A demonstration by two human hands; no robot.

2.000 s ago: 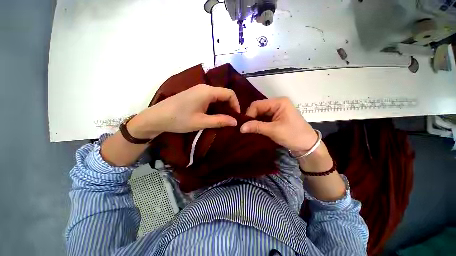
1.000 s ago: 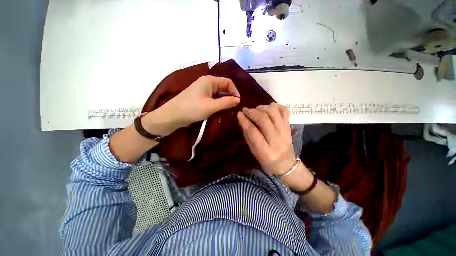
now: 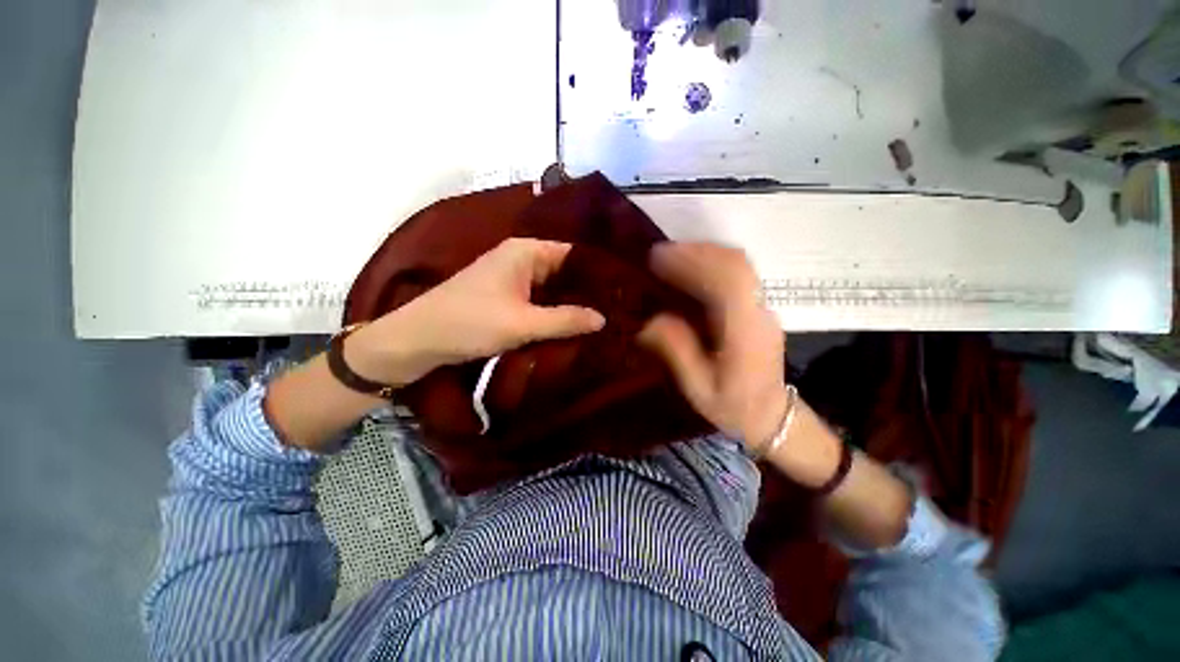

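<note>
The dark red garment piece lies bunched over my lap and the table's front edge. A narrow white strip shows on it, left of centre. My left hand rests on the cloth, thumb and fingers holding a fold of it between them. My right hand is over the right part of the cloth, blurred, thumb and fingers apart; I cannot tell whether it grips any cloth. The needle area of the sewing machine is lit violet-white beyond the cloth, apart from it.
Printed ruler marks run along the table's front edge. A small brown item lies on the machine bed. More red cloth hangs below the table at right. A pale perforated basket is below left.
My right hand has opened, its thumb and fingers spreading apart above the cloth. My left hand has moved slightly down and left, its thumb and fingers wider apart. The cloth has shifted slightly left.
</note>
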